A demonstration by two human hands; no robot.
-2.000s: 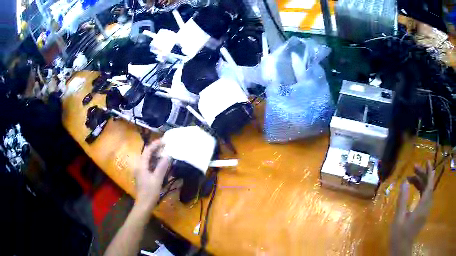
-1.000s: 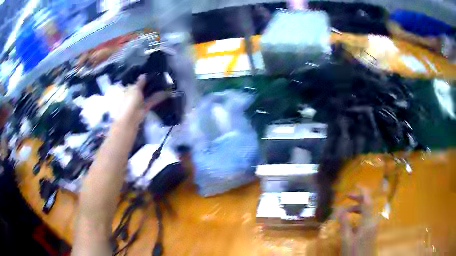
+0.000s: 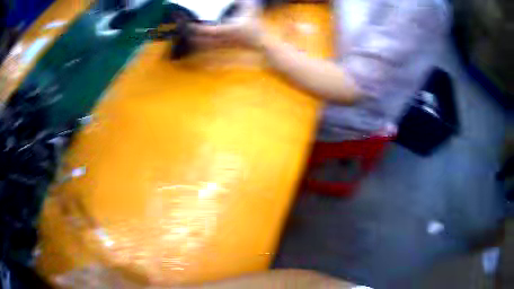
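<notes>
The view is strongly blurred. A forearm, seemingly my right one, crosses the bottom edge, with my right hand (image 3: pixel 96 276) a smear at the bottom left; its fingers and any hold cannot be made out. My left hand is out of the picture. Thin wires with a small white connector (image 3: pixel 103 237) lie on the shiny orange-yellow tabletop (image 3: pixel 191 135) just above my right hand. Another small white connector (image 3: pixel 78 171) lies higher up, near the tabletop's left side.
A black cable pile (image 3: pixel 25 141) lies at the left by the green strip (image 3: pixel 84 65). A coworker in a pale top (image 3: pixel 389 62) sits on a red stool (image 3: pixel 341 163), a hand (image 3: pixel 242 33) at a dark object on the table. A black bin-like object (image 3: pixel 431 115) is behind them.
The view has swung far to the right. The cameras, plastic bag, screw feeder and my left hand have left the picture; the coworker and stool have come in. My right hand now shows bottom left.
</notes>
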